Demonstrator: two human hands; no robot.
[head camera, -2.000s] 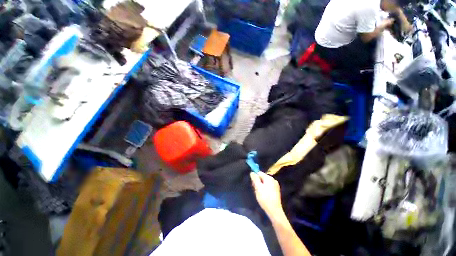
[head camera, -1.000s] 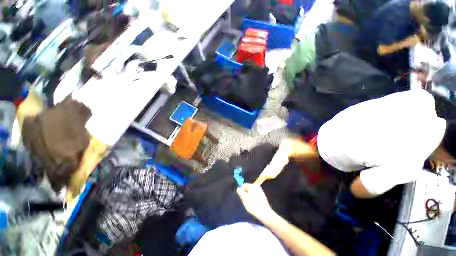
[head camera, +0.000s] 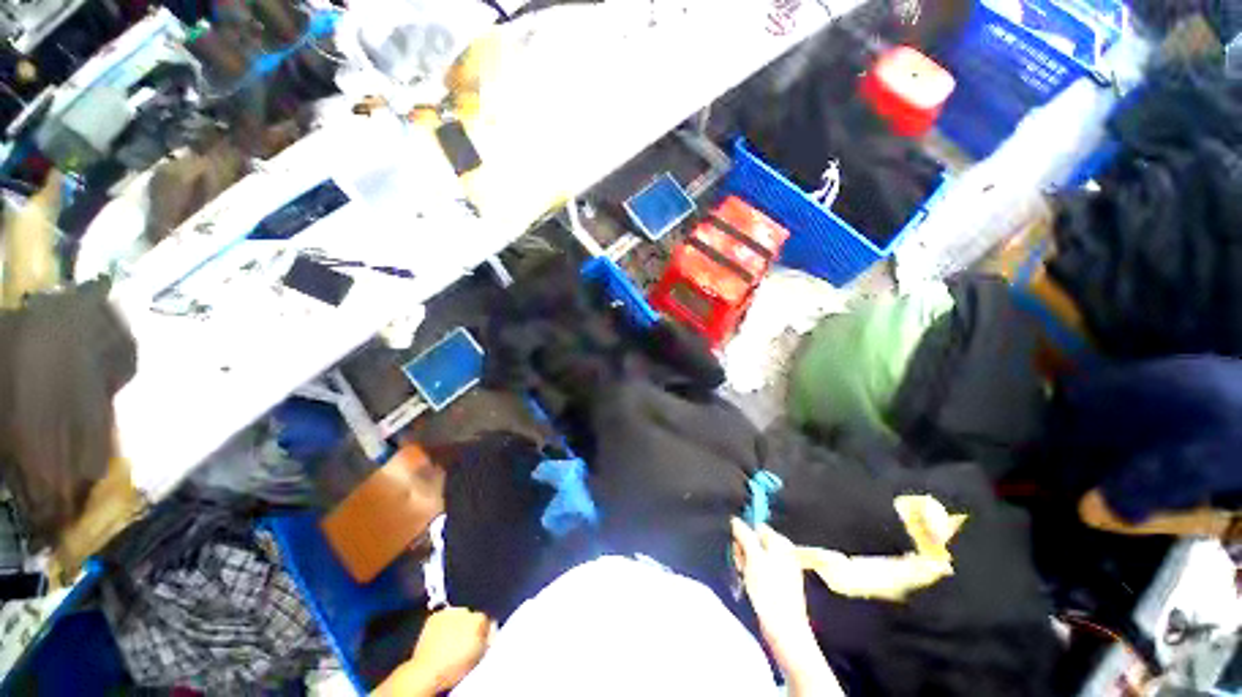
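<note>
Black cloth bundles (head camera: 667, 449) lie low in front of me. My right hand (head camera: 767, 558) is closed on a light blue tie (head camera: 763, 496), which sticks up from the fingers. A pale yellow strip (head camera: 879, 579) trails to the right from the same hand over black cloth. Another blue tie (head camera: 564, 493) lies on the black cloth between my hands. My left hand (head camera: 452, 643) is at the lower left, closed at the lower end of a narrow white strip (head camera: 436, 565). Whether the hands also grip the cloth is unclear.
A long white table (head camera: 504, 177) runs across the left. An orange-brown stool (head camera: 386, 512), a red slatted stool (head camera: 722, 268) and a blue crate (head camera: 804, 218) of black cloth stand on the floor. Plaid cloth (head camera: 218, 613) is at lower left. Another person's hand (head camera: 1158, 517) is at right.
My left hand has come into view with the white strip. The view has moved forward along the aisle; the person in white is out of view. My right hand still holds the blue tie.
</note>
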